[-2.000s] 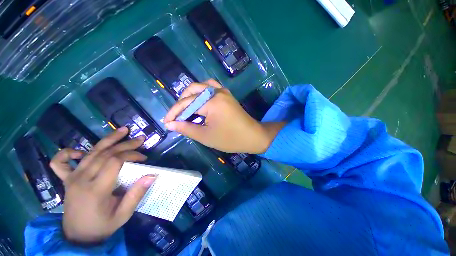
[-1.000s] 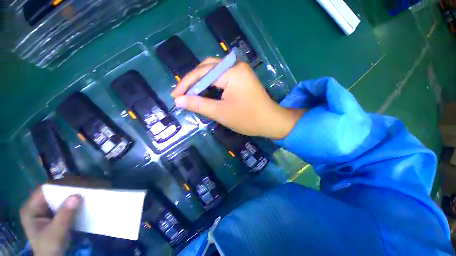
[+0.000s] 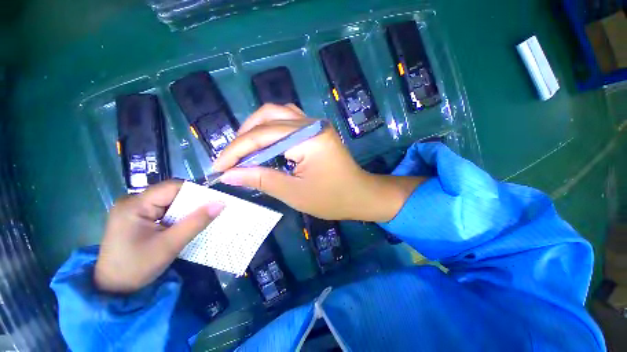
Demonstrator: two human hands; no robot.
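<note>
My left hand point(image 3: 148, 237) holds the white label sheet point(image 3: 230, 237), covered in rows of tiny dots, with the thumb on top. My right hand point(image 3: 302, 161) grips slim grey tweezers point(image 3: 278, 148), whose tips are at the sheet's upper left edge, close to my left fingertips. Whether a sticker is on the tips is too small to tell. Black handheld devices point(image 3: 349, 86) lie in two rows in a clear blister tray point(image 3: 450, 103), orange marks on their sides and silver-white parts at the lower ends. My hands and the sheet partly cover the middle devices.
Stacked clear trays point(image 3: 206, 10) are at the top left, with more layered plastic point(image 3: 20, 275) at the left edge. A white oblong block point(image 3: 538, 67) lies on the green table to the right. Blue shelving point(image 3: 581, 48) with cardboard stands at the top right.
The sheet has come up and right, turning its dotted side into view. My right hand's tweezers have moved from over the devices to the sheet's edge. The view has shifted and turned.
</note>
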